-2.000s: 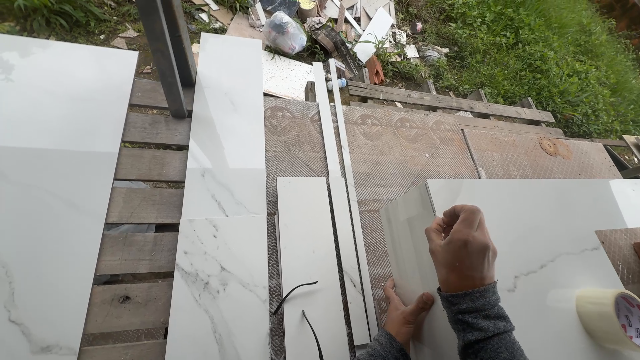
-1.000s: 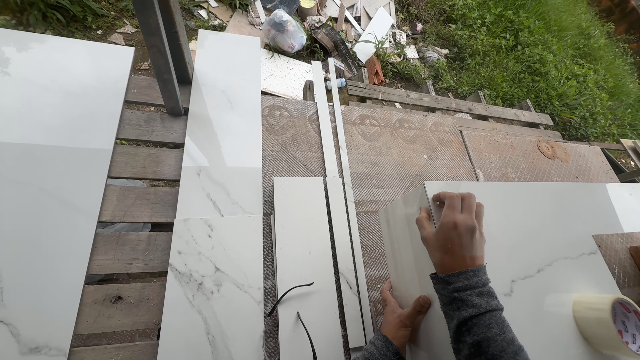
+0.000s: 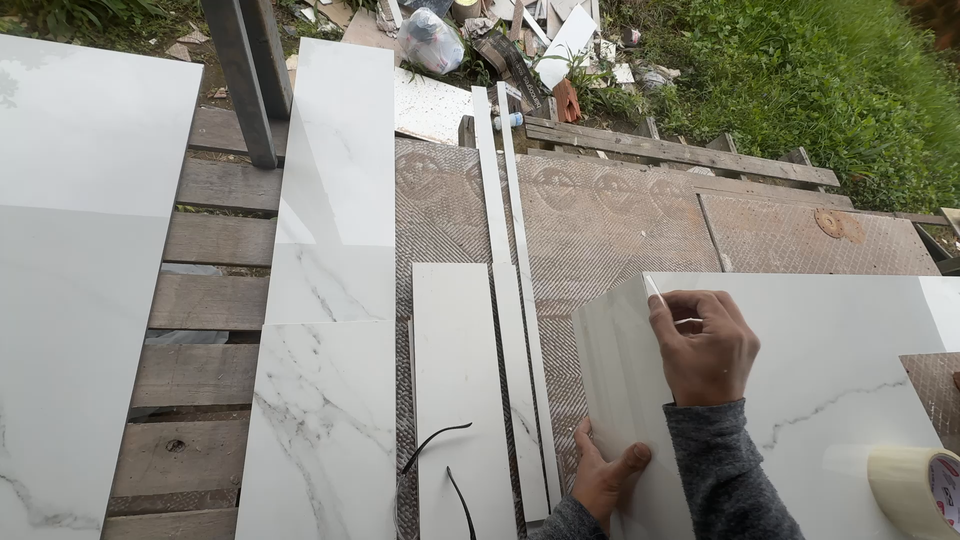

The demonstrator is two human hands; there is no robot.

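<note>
A large white marble-look tile (image 3: 810, 330) lies at the right, with a narrow pale tile strip (image 3: 619, 360) set at an angle along its left edge. My left hand (image 3: 609, 476) grips the lower part of this strip, thumb on its face and fingers behind. My right hand (image 3: 709, 345) is at the upper corner where the two pieces meet, pinching a small thin white piece (image 3: 655, 289) between thumb and fingers; what the piece is cannot be told. A roll of clear packing tape (image 3: 907, 487) stands on the large tile at the lower right.
Long marble-look tiles (image 3: 330, 300) and another large tile (image 3: 82, 300) lie on wooden slats (image 3: 217, 300) at the left. Two thin strips (image 3: 491, 187) and a shorter panel (image 3: 457, 345) with dark cords (image 3: 442, 442) rest in the middle. Metal posts (image 3: 251, 75) rise behind; rubble lies beyond.
My right hand has stayed near the upper corner, its fingers now bent around the small thin white piece. My left hand has kept its hold on the strip.
</note>
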